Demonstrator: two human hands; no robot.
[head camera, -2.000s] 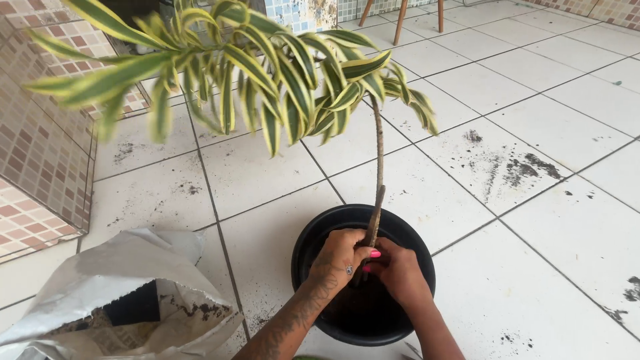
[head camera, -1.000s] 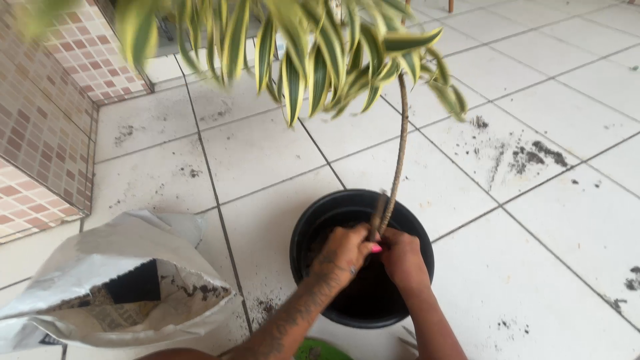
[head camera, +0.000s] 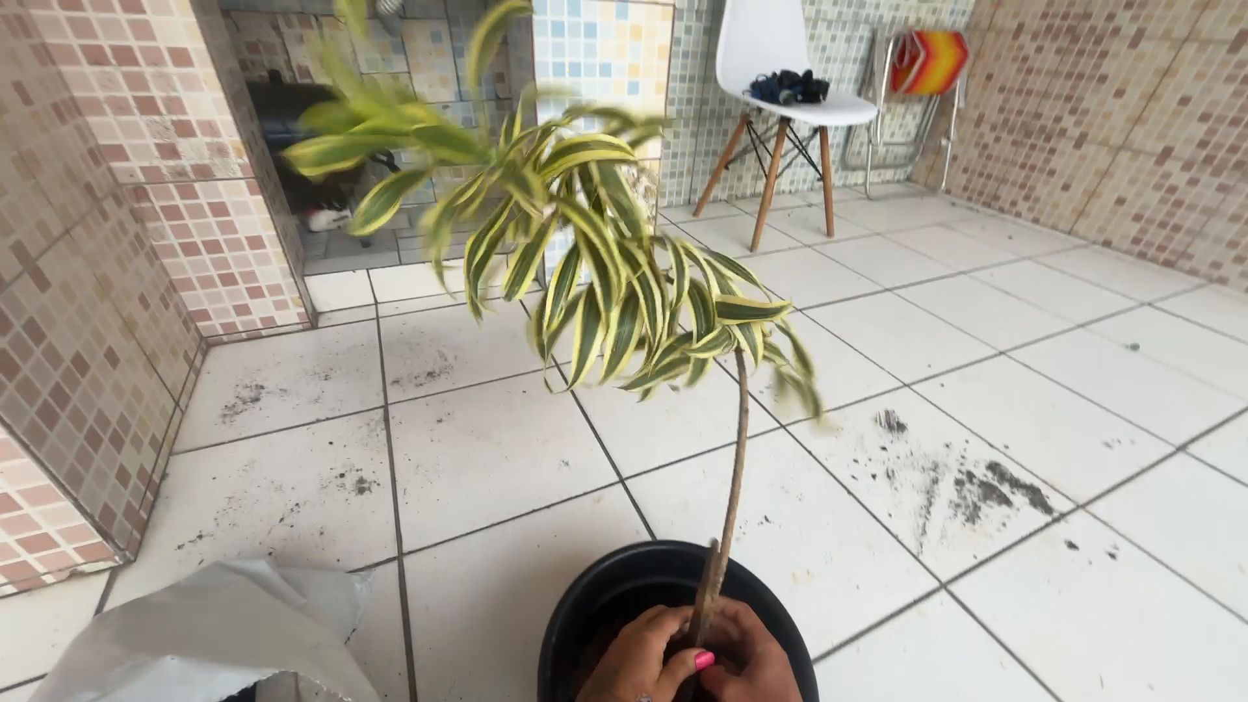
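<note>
A plant with yellow-edged green leaves (head camera: 609, 263) leans left on a thin, curved woody stem (head camera: 739, 458). The stem's foot, beside a short cut stub, stands inside a round black plastic pot (head camera: 624, 561). My left hand (head camera: 643, 653) grips the stem base from the left, its thumb with a pink nail across the front. My right hand (head camera: 749, 648) closes round the base from the right and behind. The lower parts of both hands and the pot's bottom lie outside the view. The dark inside of the pot is mostly hidden.
A whitish plastic sack (head camera: 195, 634) lies open left of the pot. Dark soil (head camera: 994, 492) is scattered on the white floor tiles. Mosaic-tiled walls (head camera: 78, 244) rise at the left. A white chair (head camera: 809, 107) and a folded chair with a striped seat (head camera: 926, 63) stand at the back.
The view has tilted up, bringing the chairs and back wall in. Both hands remain at the stem base in the pot. The leaves sway.
</note>
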